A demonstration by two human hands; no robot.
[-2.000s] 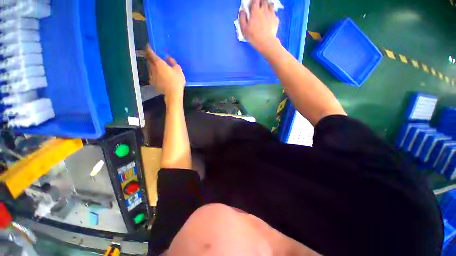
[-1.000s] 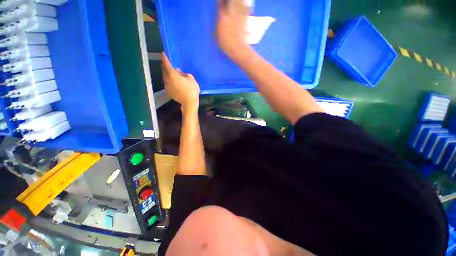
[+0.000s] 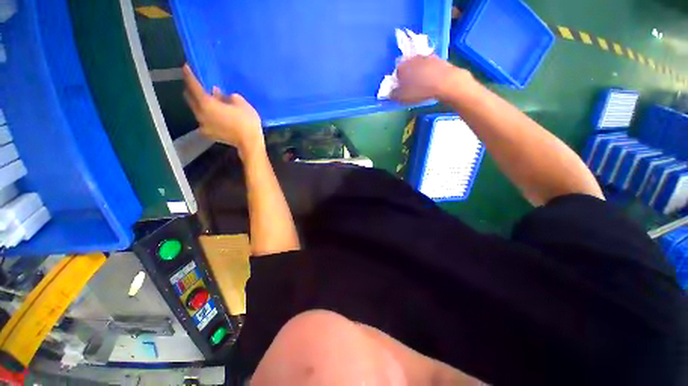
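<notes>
A large empty blue bin [image 3: 302, 56] is tilted open towards me at the top centre, its far side cut off by the picture's edge. My left hand [image 3: 226, 117] grips the bin's near left corner, with some fingers hidden behind the wall. My right hand [image 3: 422, 78] is closed on a crumpled white cloth or paper [image 3: 413, 45] and presses it inside the bin at the right near corner.
A blue bin with white parts [image 3: 15, 215] sits on the green conveyor [image 3: 113, 113] at left. The machine's black button panel [image 3: 185, 283] and yellow bar [image 3: 49, 305] are lower left. A filled tray [image 3: 450, 158], an empty blue bin [image 3: 504, 38] and stacked trays [image 3: 641, 166] stand right.
My right hand has moved with the white cloth from the bin's middle to its right near corner. My left hand still holds the left corner. The whole view has shifted.
</notes>
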